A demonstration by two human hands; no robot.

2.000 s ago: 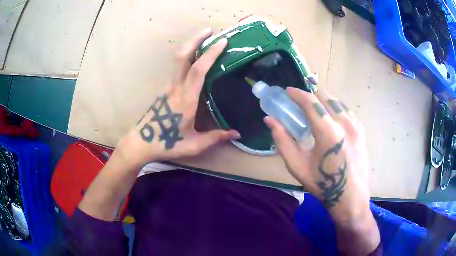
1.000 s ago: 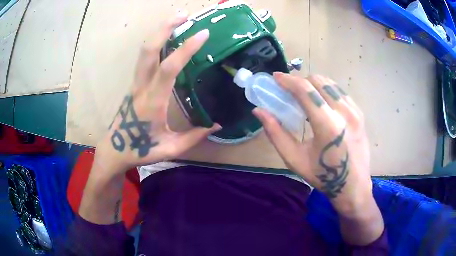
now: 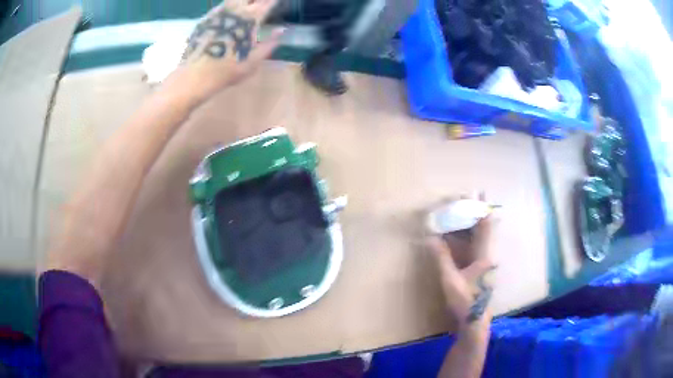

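The green shell [image 3: 254, 159] with its white rim lies on the brown cardboard, left of centre, touched by neither hand. A black liner [image 3: 273, 221] sits inside it, with a faint ring shape. My right hand [image 3: 468, 266] is at the right, blurred, with its fingers around the white glue bottle [image 3: 459, 215], low over the cardboard, nozzle to the right. My left hand [image 3: 240, 33] is stretched out to the far bench edge at the top; it is blurred, and whether it holds anything cannot be told.
A blue crate [image 3: 428, 81] of black parts stands at the back right, with a small yellow-red packet [image 3: 470, 131] before it. A loose black part [image 3: 325, 74] lies at the back. Waiting shells [image 3: 596, 214] lie at far right. A white scrap [image 3: 161, 60] is at back left.
My left hand has let go of the shell and moved to the far edge. My right hand has carried the bottle away to the right. The shell now lies on the cardboard, and the view has shifted.
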